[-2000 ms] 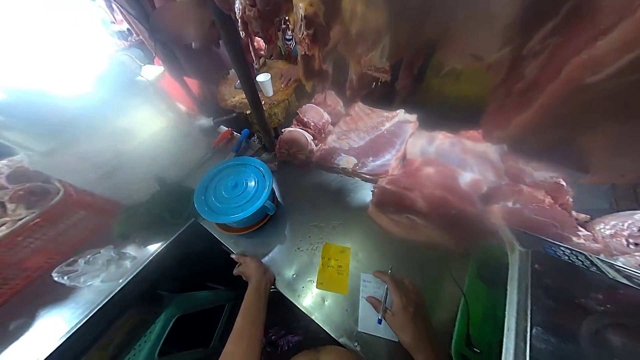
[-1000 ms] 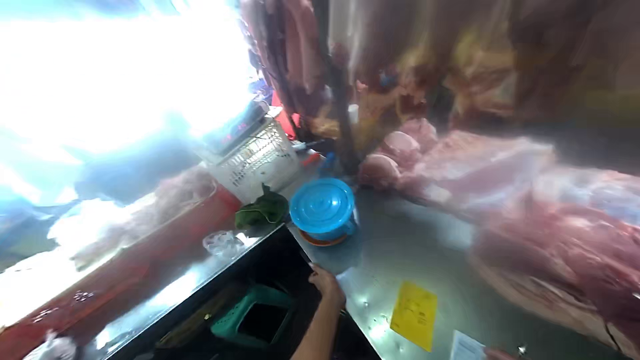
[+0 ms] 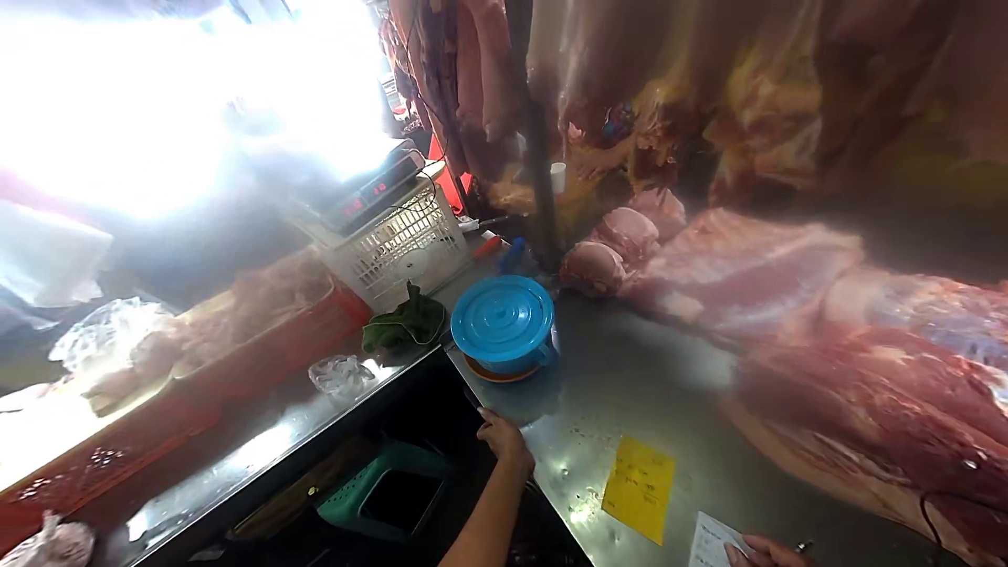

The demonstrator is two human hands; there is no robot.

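My left hand [image 3: 504, 442] rests at the edge of the metal counter [image 3: 583, 394], just below a blue lidded plastic container [image 3: 502, 321] on an orange base; its fingers are curled at the edge, and whether they grip it is unclear. At the bottom right, my right hand [image 3: 762, 551] is partly cut off by the frame, its fingers at a white paper with writing [image 3: 713, 542]. A pen tip seems to show beside that hand, but its hold is hidden. A yellow paper with handwriting [image 3: 639, 488] lies flat between the two hands.
Large raw meat cuts [image 3: 850, 354] cover the counter's right side, with more meat hanging above. At left are a white plastic basket [image 3: 409, 248], a digital scale [image 3: 370, 193], a green cloth [image 3: 405, 321] and a red crate [image 3: 197, 409]. A green plastic bin [image 3: 378, 488] sits below.
The view has swung left, bringing the basket and scale in. My left hand stays at the counter edge near the blue container; my right hand, earlier seen with a pen over the white paper, is now mostly out of frame.
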